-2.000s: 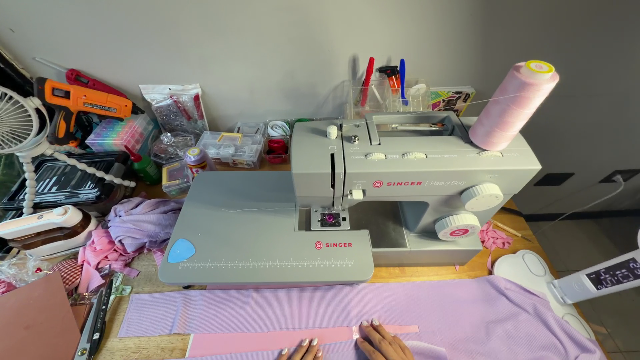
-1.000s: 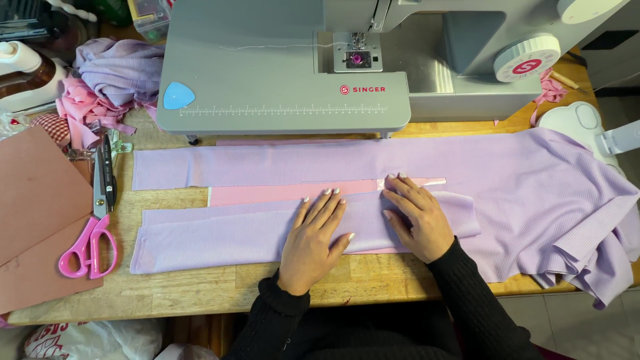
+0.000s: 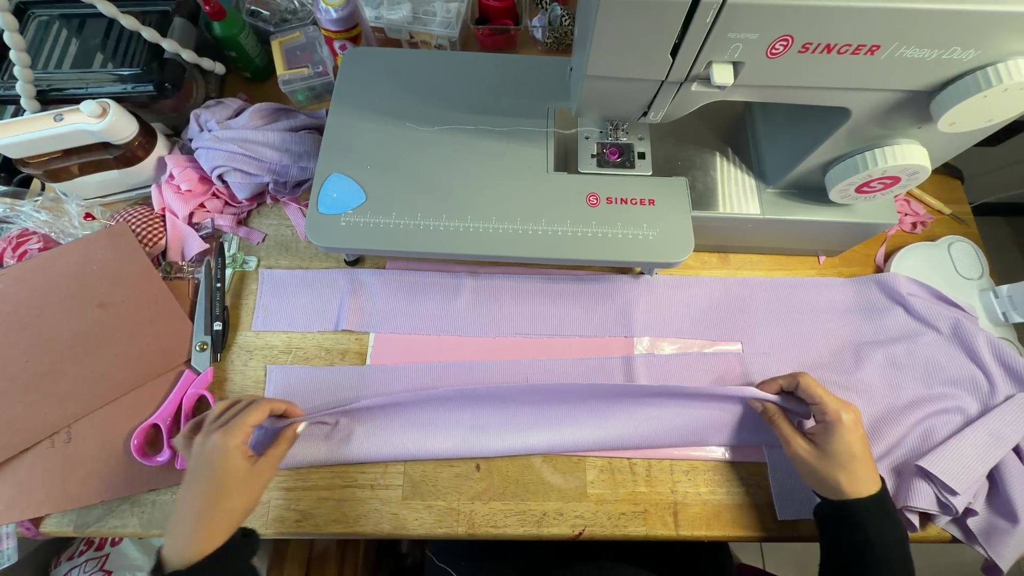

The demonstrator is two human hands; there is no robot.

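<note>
A long folded strip of lavender ribbed fabric (image 3: pixel 512 420) lies across the wooden table. At its left end my left hand (image 3: pixel 236 452) pinches the upper edge between thumb and fingers. My right hand (image 3: pixel 824 436) pinches the same edge near the right end, so the edge is lifted between them. Behind it, a second lavender strip (image 3: pixel 480 302) lies flat and joins the larger lavender cloth (image 3: pixel 872 344) on the right. Pink material (image 3: pixel 504 349) with a shiny clear band shows between the strips, and more pink shows under the front strip's lower edge.
A Singer sewing machine (image 3: pixel 800 80) with a grey extension table (image 3: pixel 480 176) stands behind the fabric. Pink-handled scissors (image 3: pixel 184 400), a black pen (image 3: pixel 218 296) and brown card sheets (image 3: pixel 80 344) lie at left. Fabric scraps (image 3: pixel 256 148) and a small iron (image 3: pixel 88 148) are farther back; a white lamp base (image 3: pixel 944 276) stands right.
My hands lay flat on the fabric one second ago; now they are farther apart and grip its edge near both ends. The front strip's upper edge has been raised.
</note>
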